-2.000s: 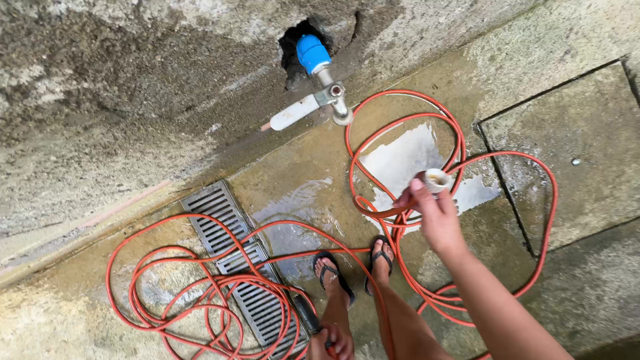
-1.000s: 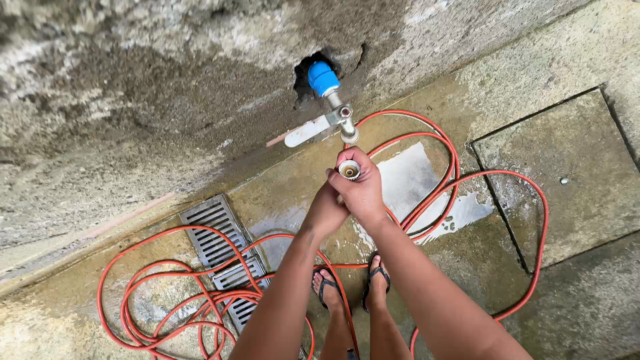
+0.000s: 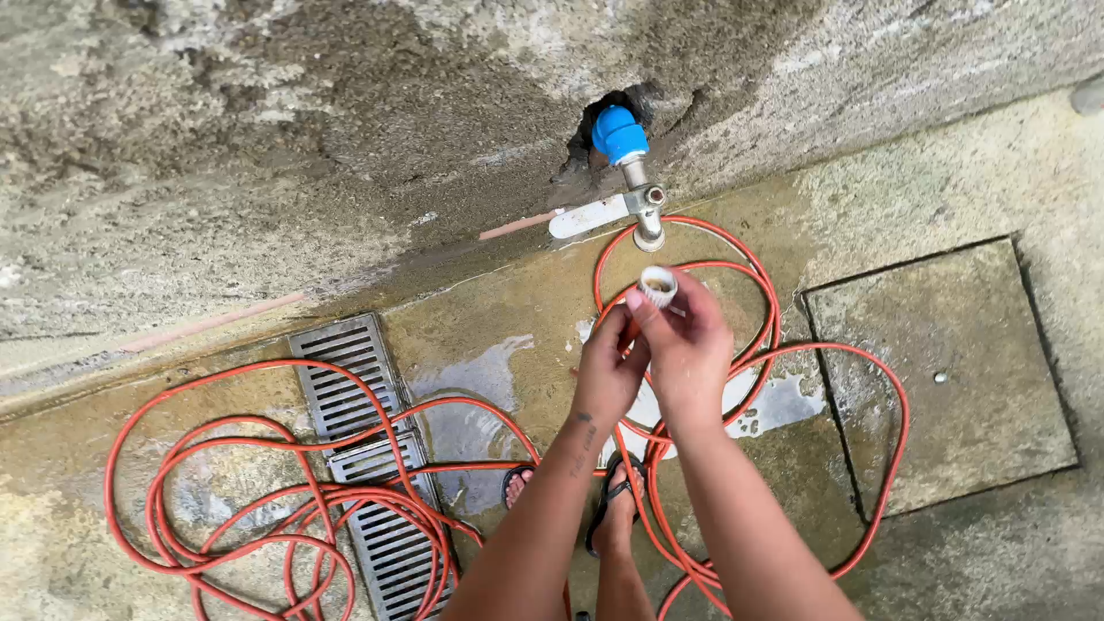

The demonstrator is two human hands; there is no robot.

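Observation:
My right hand [image 3: 690,345] grips a white ribbed plastic hose connector [image 3: 658,287] between thumb and fingers, its round mouth facing up. Close against it on the left, my left hand [image 3: 611,362] is closed around the orange hose just below the connector. A little above both hands, a metal tap [image 3: 649,226] points down from the wall, its spout apart from the connector. The tap has a white lever handle [image 3: 589,216] and a blue pipe elbow [image 3: 619,135] behind it. The orange hose [image 3: 901,414] lies in loose loops on both sides of my feet.
A rough concrete wall [image 3: 345,129] runs across the top, with a broken hole around the pipe. Slotted metal drain grates [image 3: 349,379] lie in the floor at left under hose loops. A square concrete cover [image 3: 940,345] is at right. The floor has wet patches; my feet wear flip-flops.
Two seconds ago my left hand was low near the grate, apart from the connector in my right hand. Both hands came together below the tap and are now slightly lower and further right of it.

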